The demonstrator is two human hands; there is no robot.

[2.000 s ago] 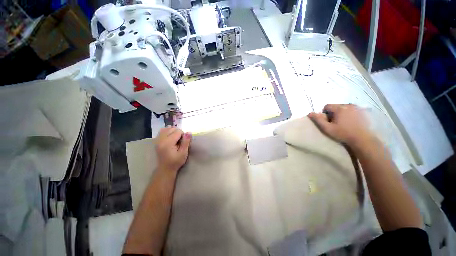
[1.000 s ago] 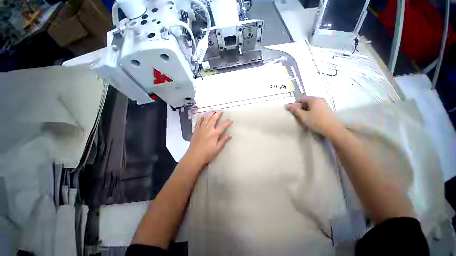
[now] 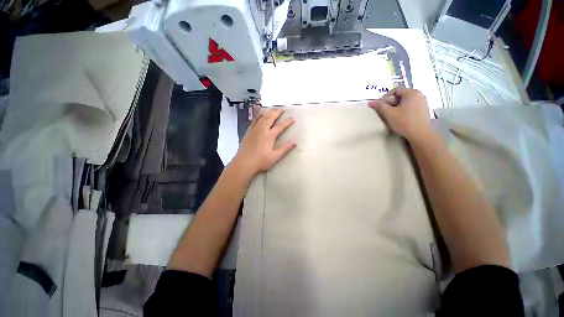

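A large beige garment panel (image 3: 340, 204) lies in front of me, its top edge along a line on the white template (image 3: 328, 77). My left hand (image 3: 264, 141) lies on the panel's top left part with fingers spread, near the needle area (image 3: 252, 108). My right hand (image 3: 402, 111) pinches the panel's top right edge between thumb and fingers. The white sewing machine head (image 3: 216, 52) with a red mark stands above my left hand. The silver clamp mechanism (image 3: 321, 31) is behind the template.
Stacked beige and grey-brown pieces (image 3: 80, 105) are at the left, one with a black patch (image 3: 36, 277). More beige cloth (image 3: 504, 167) lies to the right. White cords (image 3: 470, 77) lie by the control panel (image 3: 473, 25) at the upper right.
The panel has moved up onto the template and lies straighter. My left hand has flattened on it, and my right hand has moved inward to its top right. The view has shifted downward.
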